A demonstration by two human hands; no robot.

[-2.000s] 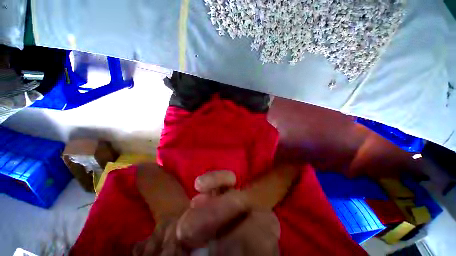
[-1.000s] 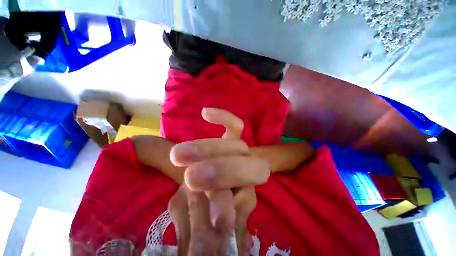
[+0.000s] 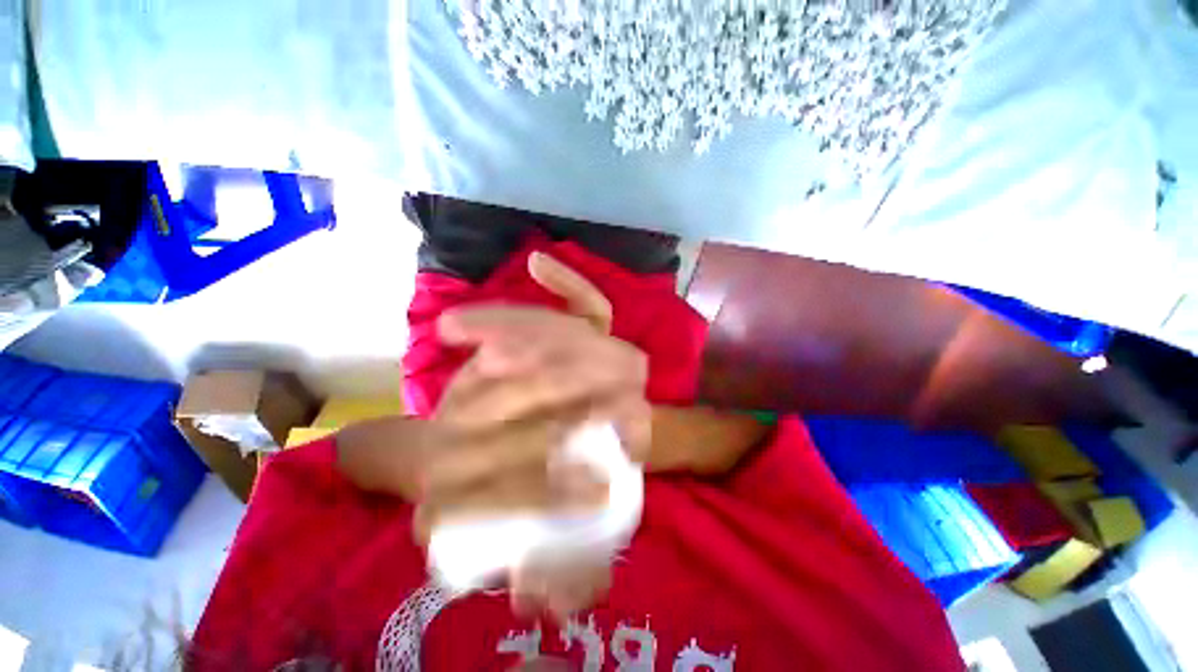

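My left hand [image 3: 444,492] and my right hand [image 3: 545,368] are pressed together and overlap in front of my red shirt, both blurred. The right hand appears on top, its fingers pointing left. A soft white wad [image 3: 519,545] lies around or between the fingers at the lower side of the hands; I cannot tell which hand holds it. Palms and some fingertips are hidden. A heap of small grey-white plastic parts [image 3: 736,66] lies on the pale sheet-covered table [image 3: 302,99], away from both hands.
A blue stool [image 3: 243,250] stands at the left. Blue bins [image 3: 99,460] and an open cardboard box [image 3: 250,414] are on the floor at lower left. A brown surface [image 3: 828,328] lies right of my lap. Another blue bin [image 3: 933,525] and yellow boxes [image 3: 1058,565] are at lower right.
The hands have shifted from interlaced fingers to an overlapping clasp, and the white wad now shows clearly. The camera view has shifted, so the parts heap sits further left than one second ago.
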